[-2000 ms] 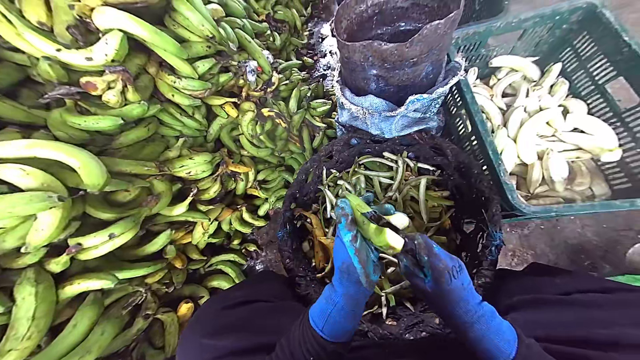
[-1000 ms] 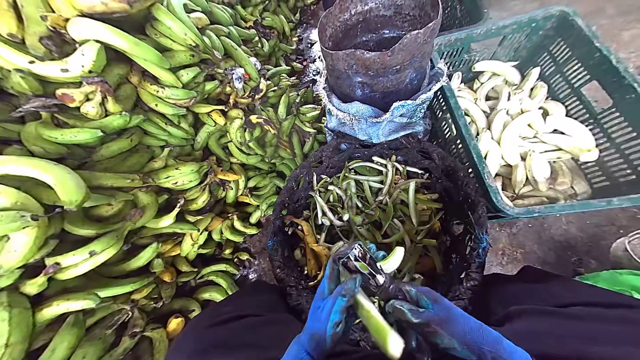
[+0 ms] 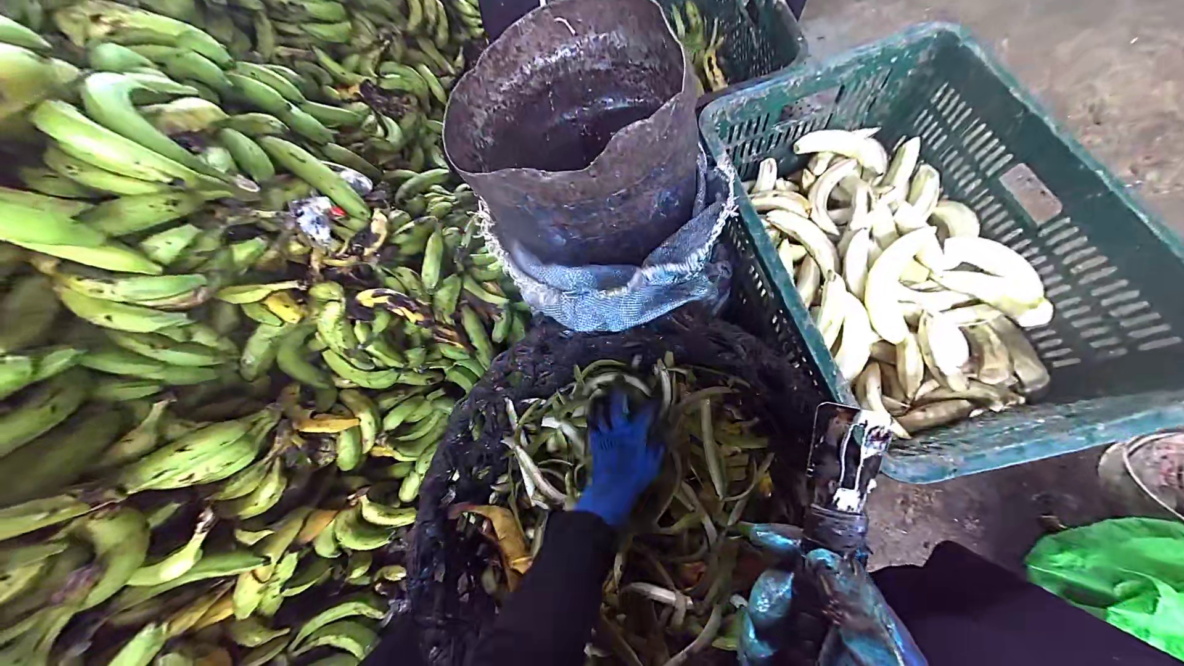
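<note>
My left hand (image 3: 622,462), in a blue glove, reaches down into the peels in a dark woven basket (image 3: 453,462); its fingertips are blurred and partly hidden among the green plantain peels (image 3: 708,444). In my right hand (image 3: 823,601), gloved in stained blue, is a knife or peeler with a wrapped handle and a short, wide metal blade (image 3: 846,458), pointing up beside the basket's right rim. To the upper right, peeled plantains (image 3: 893,277) lie in a green plastic crate (image 3: 1027,449).
A large heap of green plantains (image 3: 194,342) fills the left side. Behind the basket stands a rusty, open metal cylinder (image 3: 592,203) with a blue woven sack (image 3: 610,296) around its base. Green plastic (image 3: 1110,564) and part of a round container (image 3: 1147,472) are at the right.
My left hand has moved forward into the peels. The plantain earlier between both hands is no longer visible there. My right hand has moved right, away from the left, with the bladed tool in it.
</note>
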